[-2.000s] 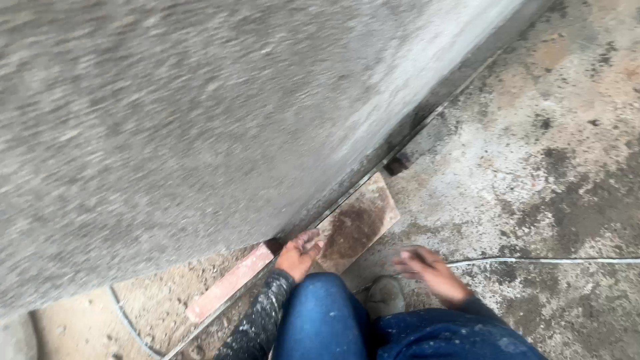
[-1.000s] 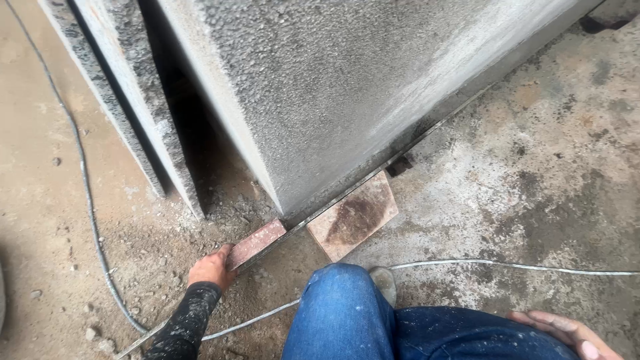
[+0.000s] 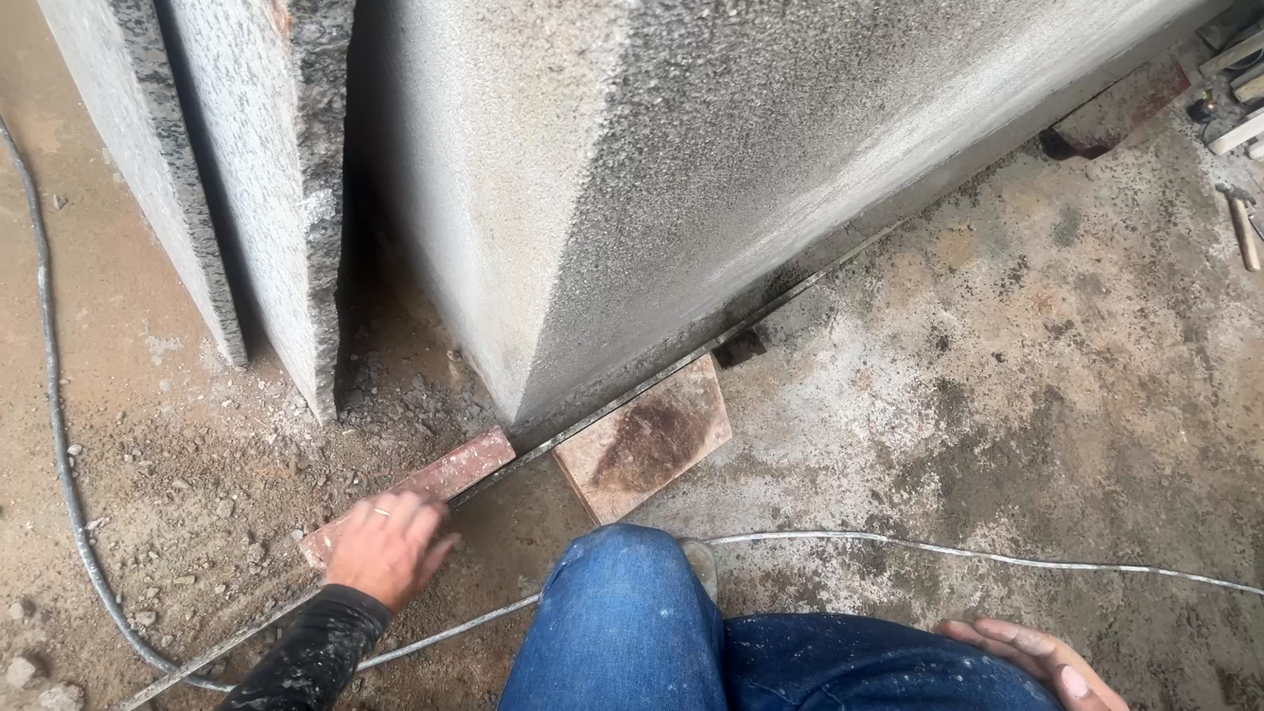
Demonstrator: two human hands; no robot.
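My left hand, with a ring on one finger, rests on a reddish brick-like block and the long thin straight bar beside it; whether its fingers close on either is hidden. The bar runs diagonally along the foot of a large rough grey stone or concrete block. A square tile-like slab with a dark stain lies against the bar's near side. At the bottom right, my right hand is held beside my thigh, fingers slightly apart, holding nothing visible.
Two upright stone slabs stand at the upper left. A grey cable curves over the gritty floor and passes under my knee toward the right. A hammer and several pale bars lie at the far right. Rubble is scattered at the lower left.
My left hand has moved from beside the stained slab, down and left to the reddish block. My right hand has drawn back beside my thigh. The view has shifted, showing the upright slabs.
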